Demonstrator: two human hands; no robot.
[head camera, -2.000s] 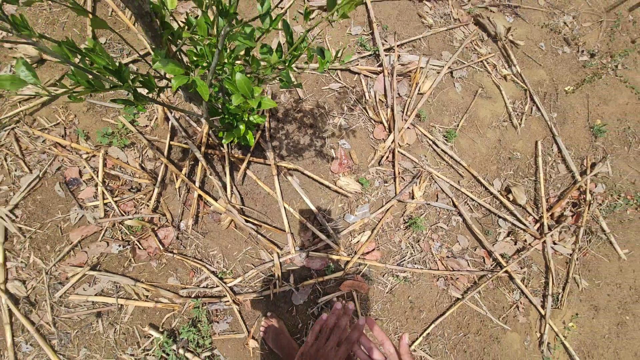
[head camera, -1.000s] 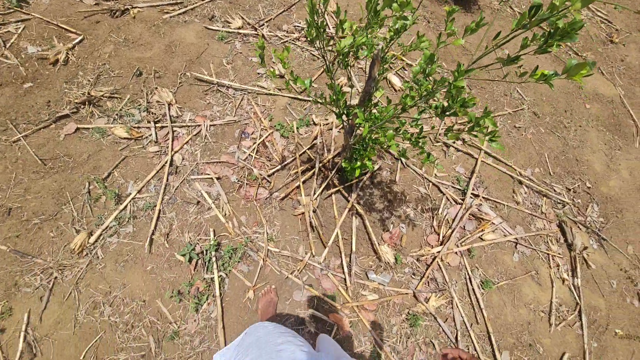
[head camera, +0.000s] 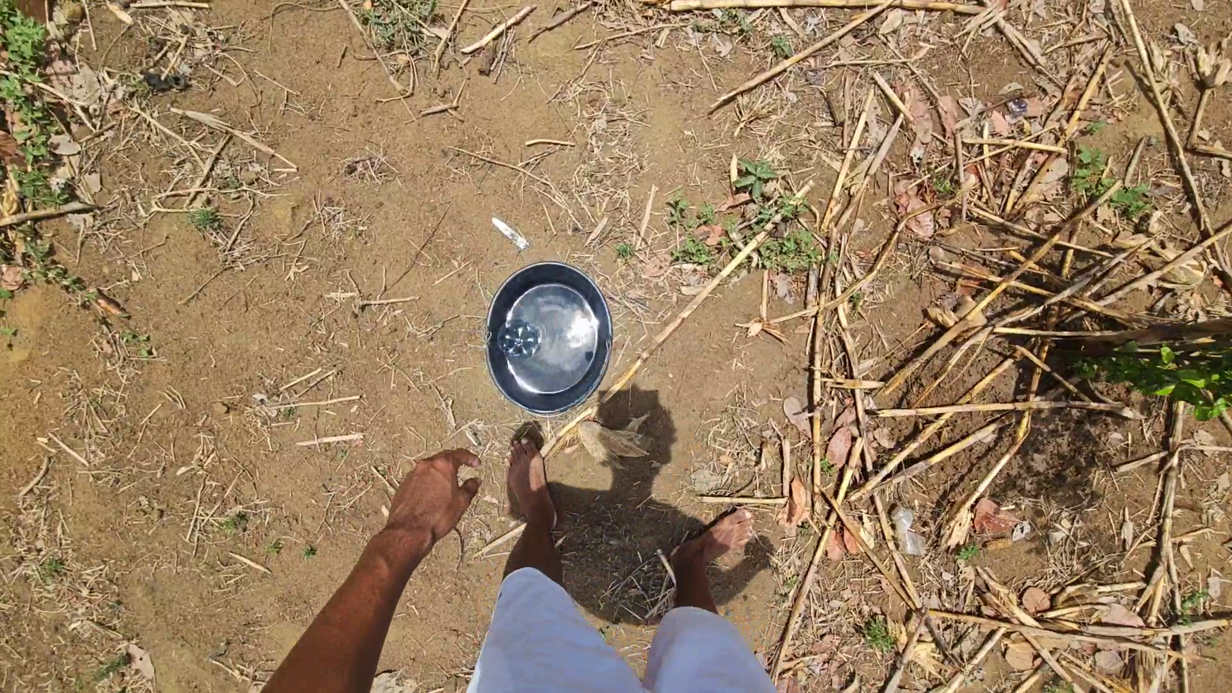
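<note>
My left hand (head camera: 433, 496) hangs at the lower left over bare soil, holding nothing, its fingers slightly bent and the thumb apart. Just ahead and to its right, a round dark bucket (head camera: 549, 385) stands on the ground. Inside the bucket is clear liquid, apparently water, with a small clear round-patterned object (head camera: 520, 339) at the left, perhaps the base of a plastic bottle. A small white and clear strip (head camera: 509, 233) lies on the soil just beyond the bucket. My right hand is out of view.
My bare feet stand near the bucket, below it. Dry stalks (head camera: 962, 327) litter the right side around a leafy green plant (head camera: 1179, 377) at the edge. One long stalk (head camera: 688, 308) runs diagonally beside the bucket. Small weeds (head camera: 789, 248) grow beyond it.
The view has swung left, so the plant is now at the right edge and the bucket is in sight. Both hands showed together at the bottom two seconds ago; now only my left shows.
</note>
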